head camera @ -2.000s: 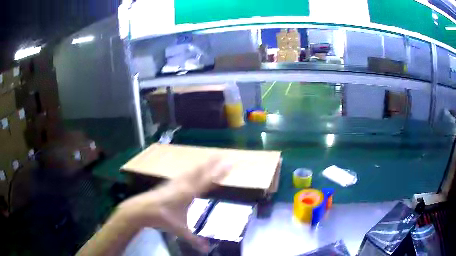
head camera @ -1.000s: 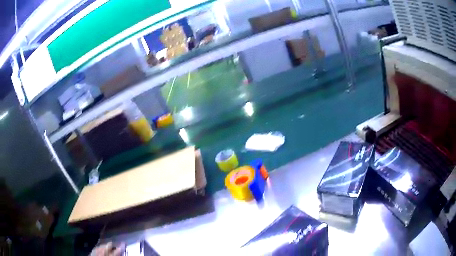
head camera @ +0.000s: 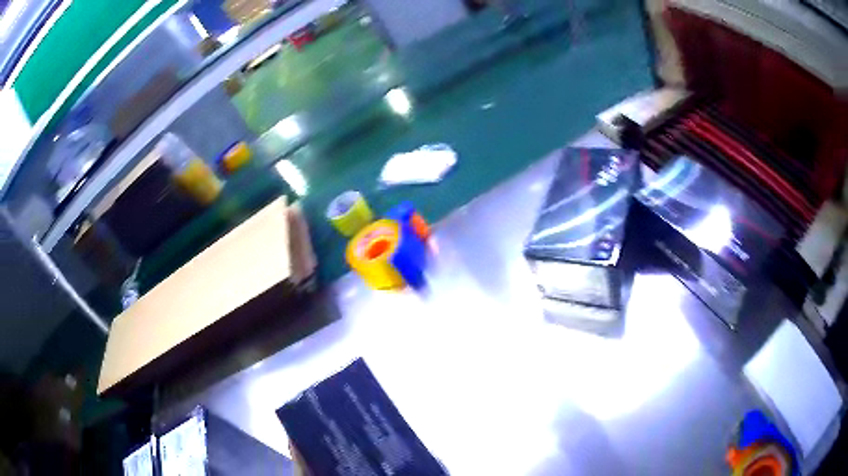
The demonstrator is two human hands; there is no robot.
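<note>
A black retail box with white printing (head camera: 358,423) is at the bottom centre, cut off by the lower edge. More black boxes with white labelled ends (head camera: 183,446) stand at the bottom left. A film-wrapped black box (head camera: 586,204) lies on the shiny metal table (head camera: 465,353), and another glossy one (head camera: 711,228) is beside it by the tunnel mouth. Neither of my hands shows clearly. A small brownish sliver at the left side of the bottom-centre box is too blurred to name.
A blue tape dispenser with a yellow roll (head camera: 386,251) stands at the table's back edge, near a yellow-green roll (head camera: 349,213). Flat cartons (head camera: 205,293) lie left. A second dispenser (head camera: 764,456) and white sheet (head camera: 795,386) are lower right. The tunnel's red-brown curtain (head camera: 762,93) is upper right.
The view has swung right and down. The hand over the boxes is gone from view. The foreground black box appears farther left and turned. The second dispenser has come into view.
</note>
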